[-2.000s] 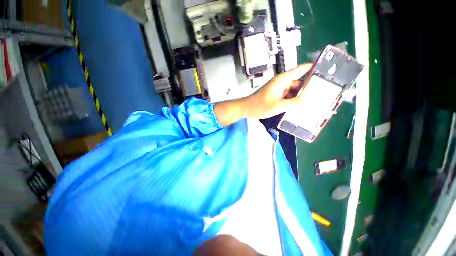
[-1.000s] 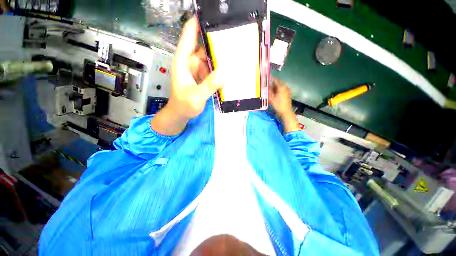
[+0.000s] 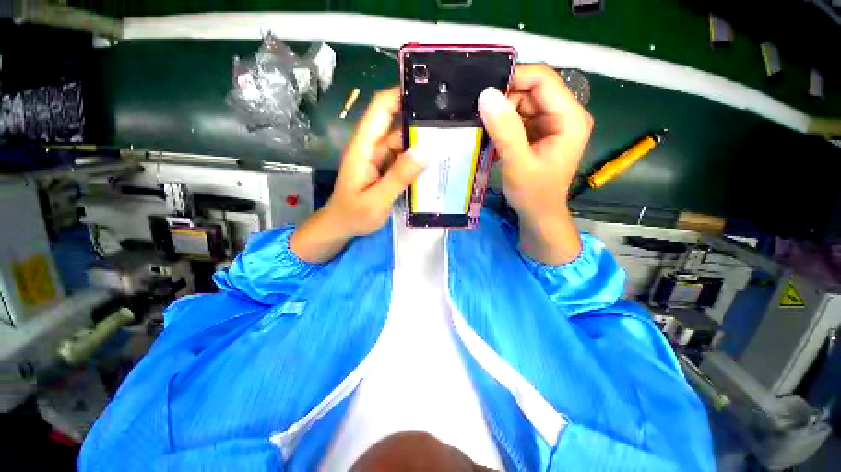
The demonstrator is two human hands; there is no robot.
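Observation:
An open-backed smartphone [image 3: 452, 109] with a pink-red rim is held upright in front of my chest. Its upper part is black with a camera hole. A white battery [image 3: 444, 171] with yellow edges shows in its lower part. My left hand [image 3: 373, 175] grips the phone's left edge, thumb beside the battery. My right hand [image 3: 539, 138] holds the right edge, thumb on the black upper part. The fingers behind the phone are partly hidden.
A crumpled clear plastic bag [image 3: 275, 88] and a small yellow stick [image 3: 349, 102] lie on the green bench at left. A yellow tool [image 3: 627, 161] and a partly hidden round disc [image 3: 575, 86] are at right. White machines [image 3: 221, 189] stand on both sides. Phones lie on the conveyor [image 3: 645, 28].
My view has turned to face the bench. The phone has come down and away from my face. My right hand has come up and taken hold of the phone's right edge.

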